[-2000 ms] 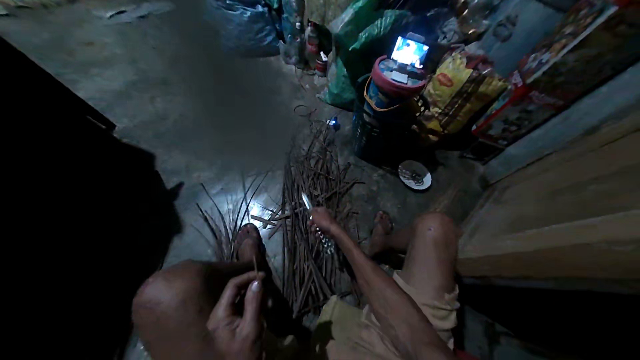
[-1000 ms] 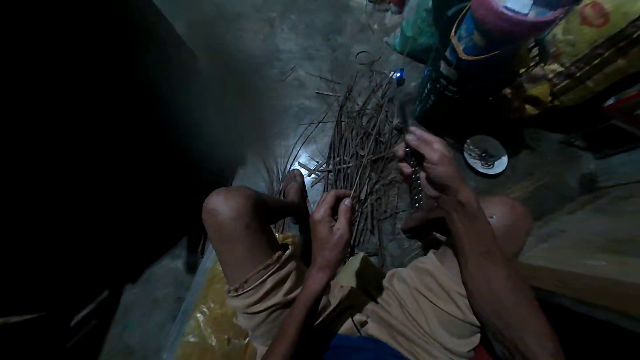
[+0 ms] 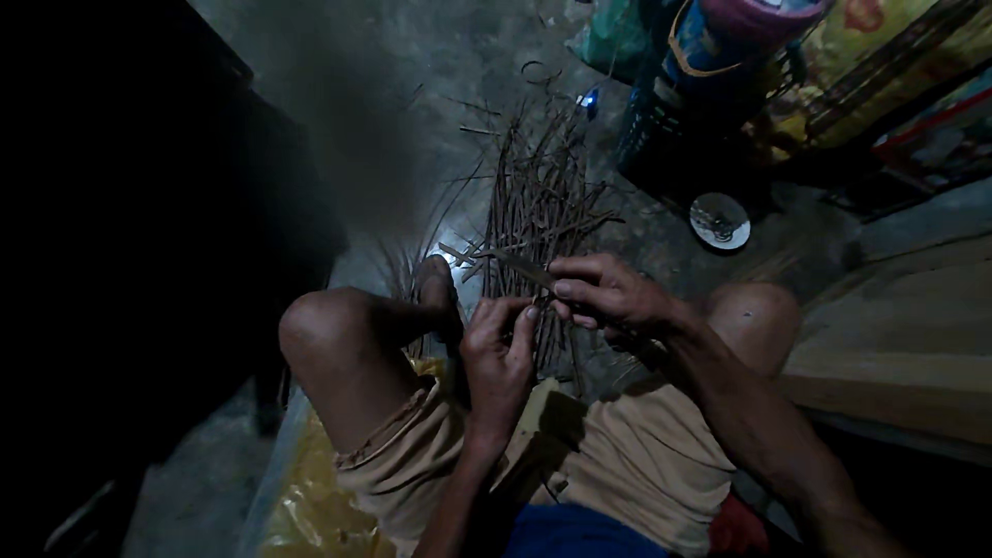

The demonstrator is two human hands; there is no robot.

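Observation:
My right hand (image 3: 612, 294) grips a knife (image 3: 523, 269), its blade pointing left and slightly away from me. Close beside it, my left hand (image 3: 500, 337) pinches a thin strip (image 3: 536, 300) between thumb and forefinger; the strip's end lies near the blade, and whether they touch cannot be told. Under and beyond both hands, a loose pile of thin brown sticks or strips (image 3: 535, 186) is spread over the concrete floor. Shorter pale pieces (image 3: 457, 253) lie by my left foot. The knife's handle is mostly hidden by my right hand.
A white plate (image 3: 721, 222) with small dark things on it is on the floor at right. Behind it stand a dark crate (image 3: 647, 116), a blue container with a pink rim (image 3: 763, 19) and yellow bags (image 3: 845, 77). A small blue light (image 3: 590, 101) glows past the pile. Wooden boards (image 3: 891, 364) edge the right.
My right hand with the knife has come left and nearer me, from beside the pile to my left hand. Earlier the hands were apart. The view has shifted and tilted down since two seconds ago.

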